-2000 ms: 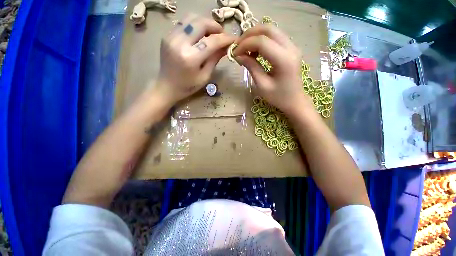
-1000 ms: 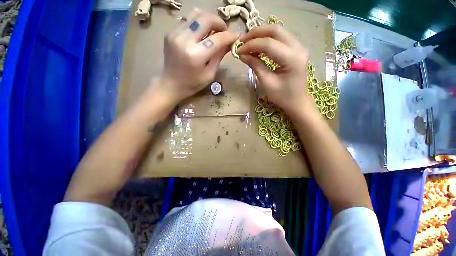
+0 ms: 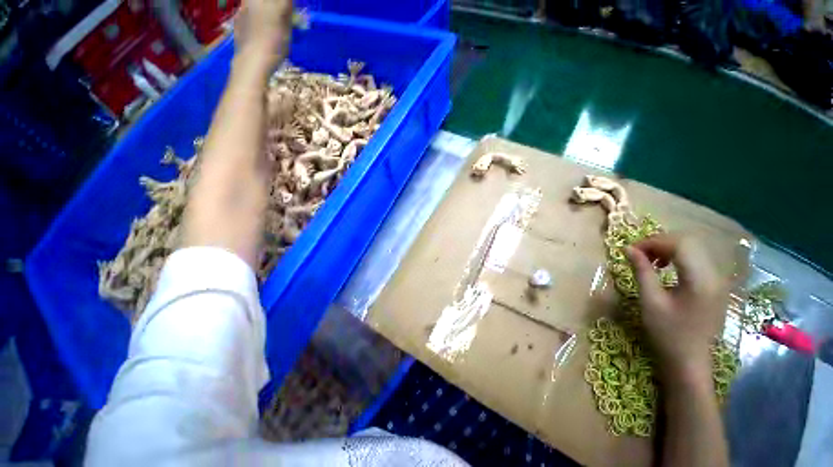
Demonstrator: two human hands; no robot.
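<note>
My left hand [image 3: 263,27] is blurred at the top edge, partly cut off, over the far end of the blue bin; what it holds cannot be seen. The bin is heaped with beige moulded pieces [image 3: 315,137]. My right hand [image 3: 680,287] is over the yellow-green rings [image 3: 624,378] on the cardboard, thumb and finger curled close together at the upper part of the pile; whether a ring is between them is unclear. One beige piece [image 3: 499,164] lies at the board's far left corner, and a few more [image 3: 603,193] lie above the rings.
The blue bin's wall [image 3: 365,187] stands left of the cardboard [image 3: 429,283]. A small white knob [image 3: 541,278] sits mid-board. A red-pink item [image 3: 789,337] lies at right. The green surface [image 3: 530,109] runs behind. More beige pieces [image 3: 315,378] lie below the bin.
The view has swung left to the bin. My hands, together over the board before, are apart: the left reaches over the bin, the right is at the rings. The ring between my fingers is no longer visible.
</note>
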